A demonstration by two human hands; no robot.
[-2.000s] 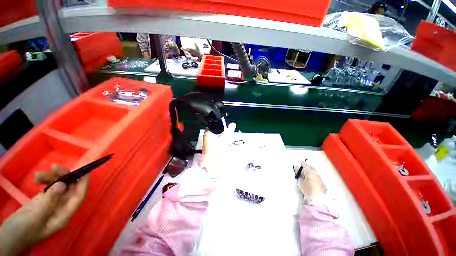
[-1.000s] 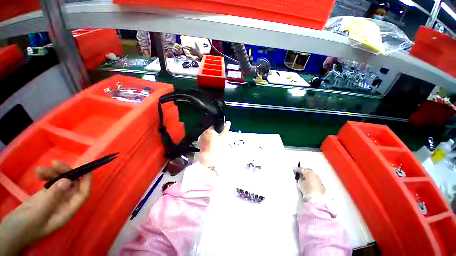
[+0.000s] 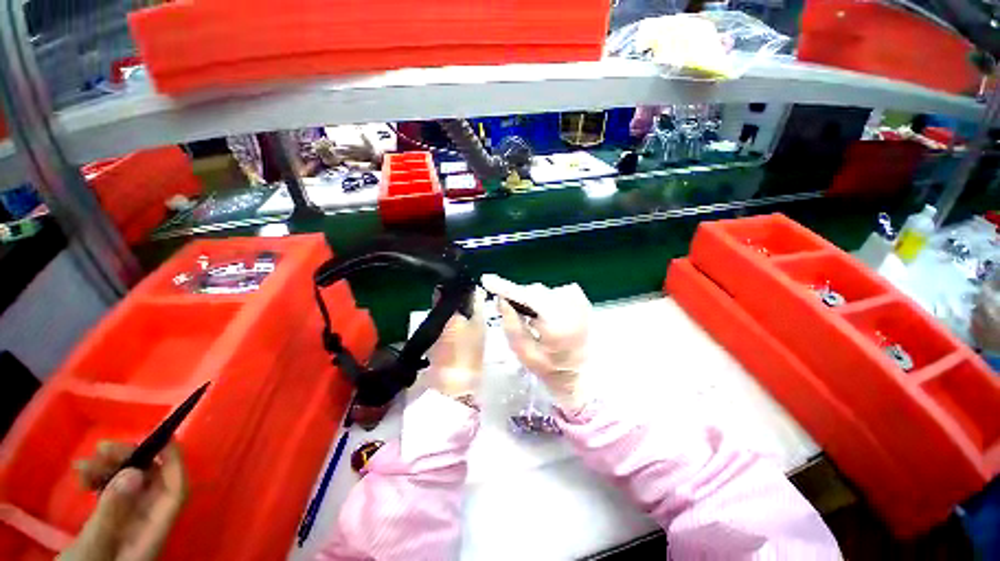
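My left hand point(image 3: 455, 348), pale and partly blurred, grips the black head strap point(image 3: 378, 263), whose loop hangs to its left above the bench. My right hand point(image 3: 557, 334) holds a thin black pointed tool point(image 3: 513, 305), its tip close to my left fingers and the strap's right end. A cluster of small dark-and-silver metal parts point(image 3: 534, 421) lies on the white work sheet point(image 3: 510, 499), partly hidden by my right wrist and sleeve. Glare hides what, if anything, is between my fingertips.
Orange-red foam trays point(image 3: 274, 362) stand stacked at left, more foam trays point(image 3: 768, 329) at right. Another person's hand point(image 3: 137, 504) holds a black pointed tool point(image 3: 170, 427) at far left. A blue-black stick point(image 3: 325, 488) lies beside the left stack. A shelf point(image 3: 362, 99) crosses above the green conveyor.
My right hand has moved left and up with its tool, from the sheet's right side to my left hand. The strap shows lower in view. The view has shifted to the right.
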